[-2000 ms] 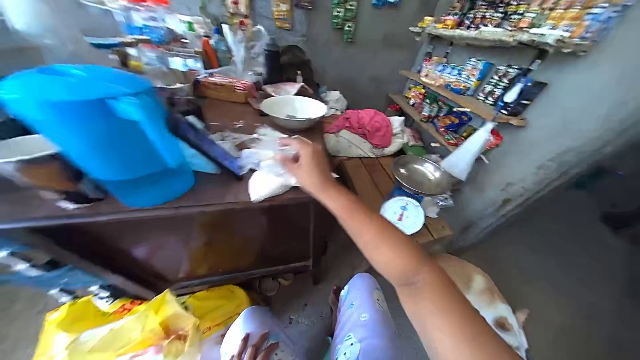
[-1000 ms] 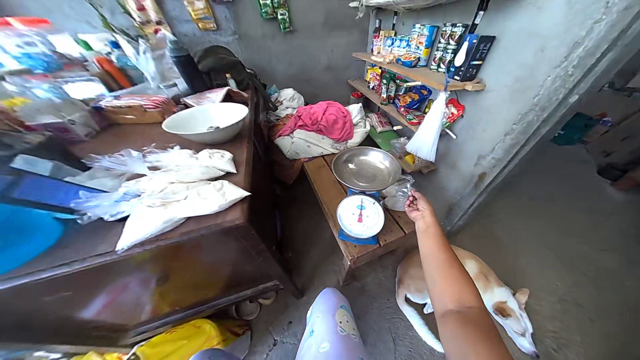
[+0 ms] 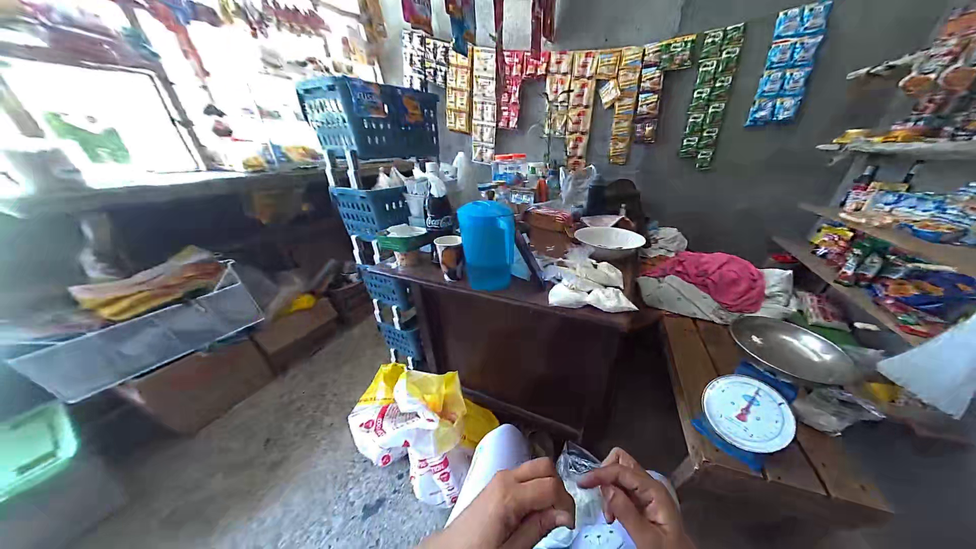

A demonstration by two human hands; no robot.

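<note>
Above my lap, a clear plastic bag (image 3: pixel 576 467) is pinched between the fingers of my right hand (image 3: pixel 637 496). My left hand (image 3: pixel 522 503) is close beside it with curled fingers; whether it grips the bag cannot be told. Filled bags of white powder (image 3: pixel 587 286) lie at the front edge of the dark wooden table (image 3: pixel 518 347), near a white bowl (image 3: pixel 610 238) and a blue plastic pitcher (image 3: pixel 486 244). To the right, a dial scale (image 3: pixel 749 413) with a metal pan (image 3: pixel 793 349) stands on a wooden bench.
Yellow and white plastic bags (image 3: pixel 419 427) stand on the floor left of my knees. A blue basket rack (image 3: pixel 370 206) is beside the table. More clear plastic (image 3: pixel 835 408) lies by the scale. Shelves of packets (image 3: pixel 900 229) line the right wall.
My right hand has moved from beside the scale to my lap, where it now holds a clear bag. Both hands are now close together. The view has swung left.
</note>
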